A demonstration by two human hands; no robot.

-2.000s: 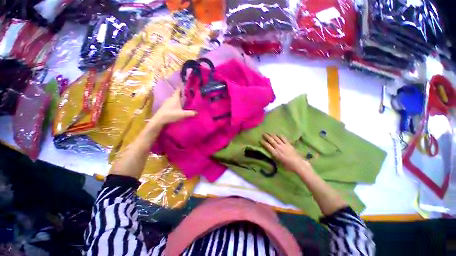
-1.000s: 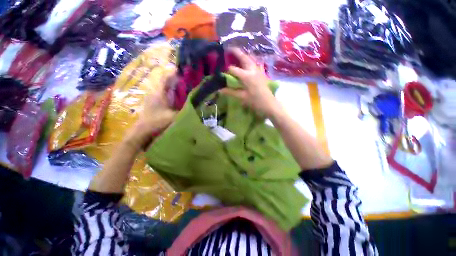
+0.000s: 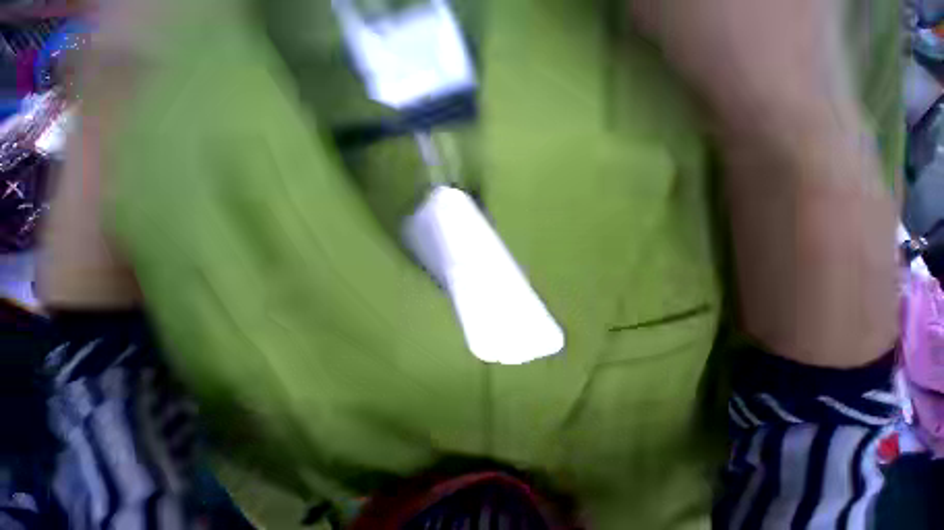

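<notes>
The olive green blazer (image 3: 580, 238) is held up very close to the camera, blurred, and fills most of the head view. A white hang tag (image 3: 497, 290) hangs at its front on a thin cord. A white label (image 3: 419, 62) shows at the inside of the collar, near the top edge. My bare left forearm is at the left side of the blazer and my right forearm is at the right side. Both run up out of the picture, and my hands are cut off by the top edge, so their grip is hidden.
The blazer hides most of the table. A shiny clear-wrapped pile (image 3: 26, 155) shows blurred at the left edge. Loose pink cloth (image 3: 924, 331) lies at the right edge, beside my sleeve.
The green blazer has risen from over the table to close in front of the camera. My hands have moved up out of view. The pink jacket and black hangers are no longer visible.
</notes>
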